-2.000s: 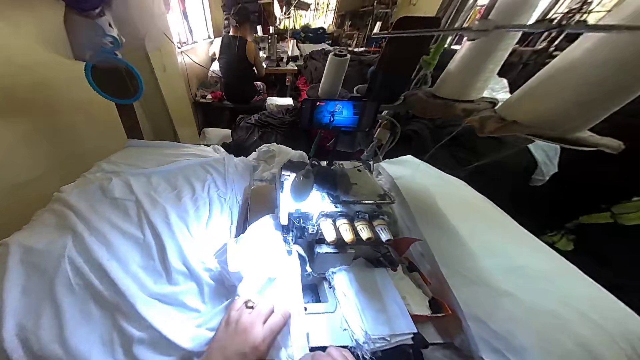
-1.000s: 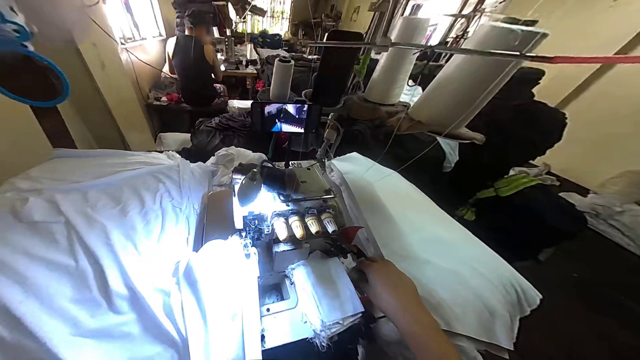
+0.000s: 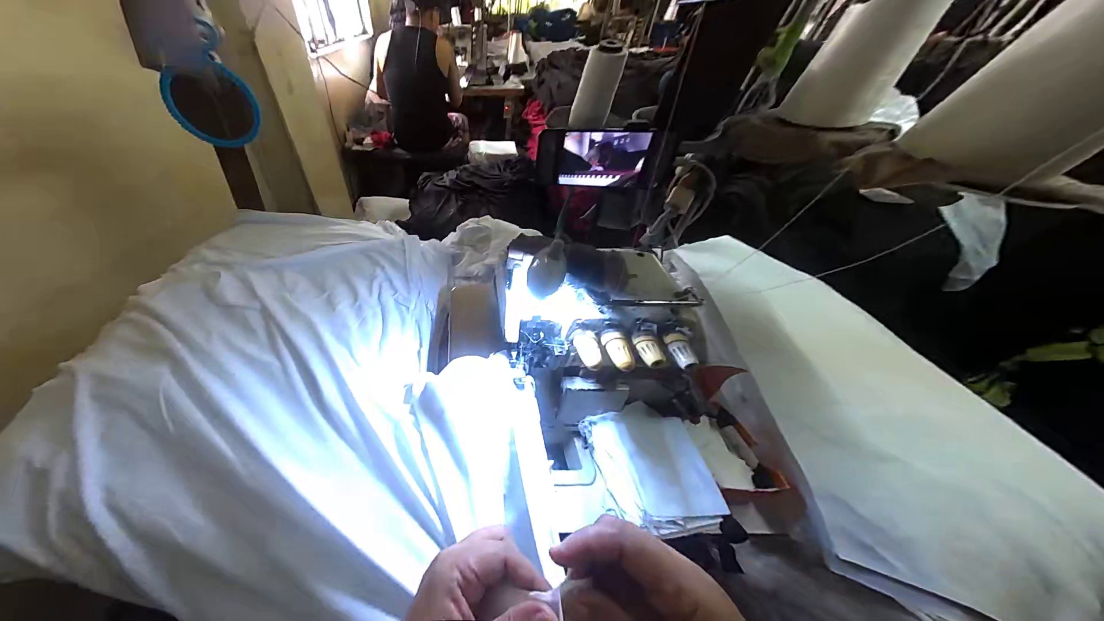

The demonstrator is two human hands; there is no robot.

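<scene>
My left hand (image 3: 483,573) and my right hand (image 3: 642,569) are close together at the bottom edge, pinching the near edge of a white cloth (image 3: 470,431) between their fingers. That cloth runs away from them to the needle area of an overlock sewing machine (image 3: 638,276), under a bright lamp. Several tension dials (image 3: 617,348) line the machine's front. A stack of small white cloth pieces (image 3: 660,470) lies on the machine bed, just beyond my right hand. The lower parts of both hands are cut off by the frame.
White fabric (image 3: 259,371) is heaped on the left, and a flat white fabric pile (image 3: 880,423) lies right. A phone (image 3: 604,159) stands behind the machine. Large thread cones (image 3: 862,65) are at upper right. A person (image 3: 420,82) sits farther back.
One second ago my right hand was reaching by the dials at the machine's right side; now it is at the bottom beside my left hand, on the cloth. The view has swung left.
</scene>
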